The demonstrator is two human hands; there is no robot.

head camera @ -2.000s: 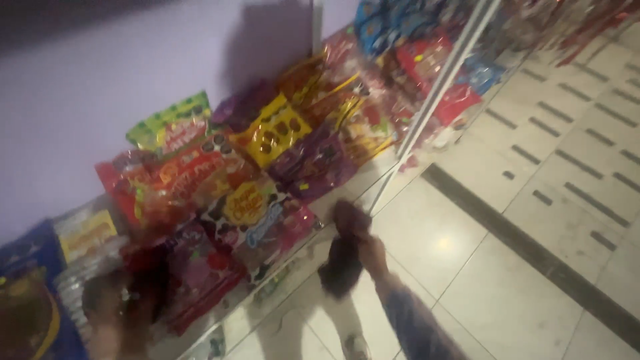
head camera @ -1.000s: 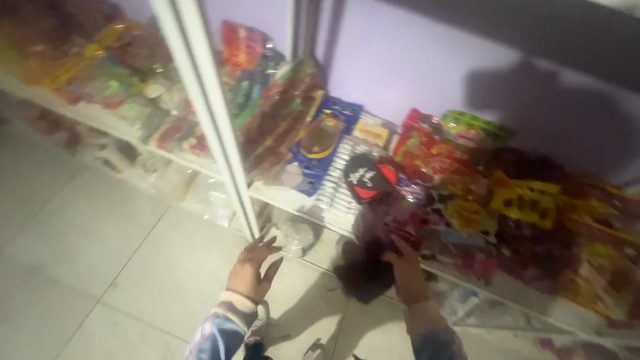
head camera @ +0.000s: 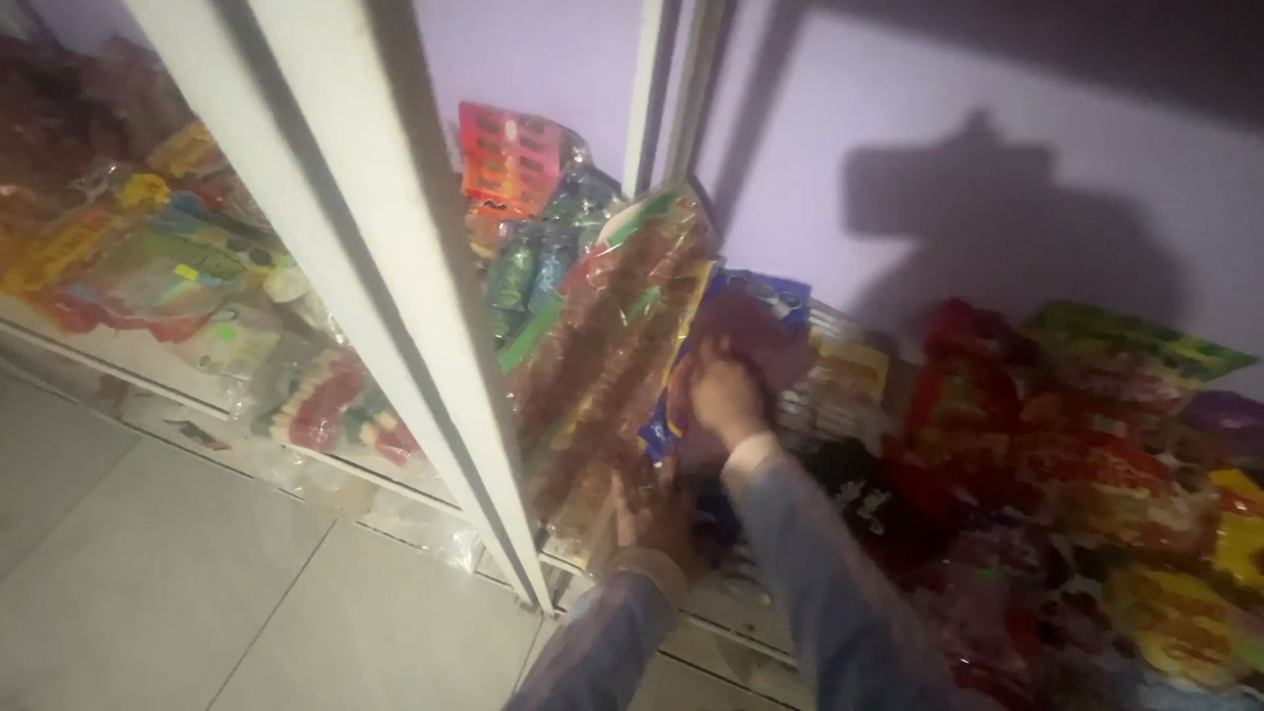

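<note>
My right hand (head camera: pixel 731 395) lies on a blurred dark reddish-purple cloth or bag (head camera: pixel 750 341), over a blue packet (head camera: pixel 780 292) on the low shelf; its grip is not clear. Lower and to the left, my left hand (head camera: pixel 652 518) is at the bottom end of a large clear bag of reddish-brown sweets (head camera: pixel 617 336), fingers pointing up the shelf. Whether it grips the bag cannot be told. Right of my right hand are a white striped pack with a yellowish label (head camera: pixel 849 370) and a black item with white marks (head camera: pixel 854 499).
A white metal upright (head camera: pixel 395 247) crosses in front of the shelf at left. Beyond it lie several candy bags (head camera: pixel 197 257). Red, yellow and green candy packets (head camera: pixel 1096 454) are heaped at right. Pale floor tiles (head camera: pixel 178 553) lie below the shelf edge. A purple wall stands behind.
Both hands have moved onto the shelf, near the blue packet and the long clear bag. One second ago my left hand was over the floor by the upright. The view has shifted.
</note>
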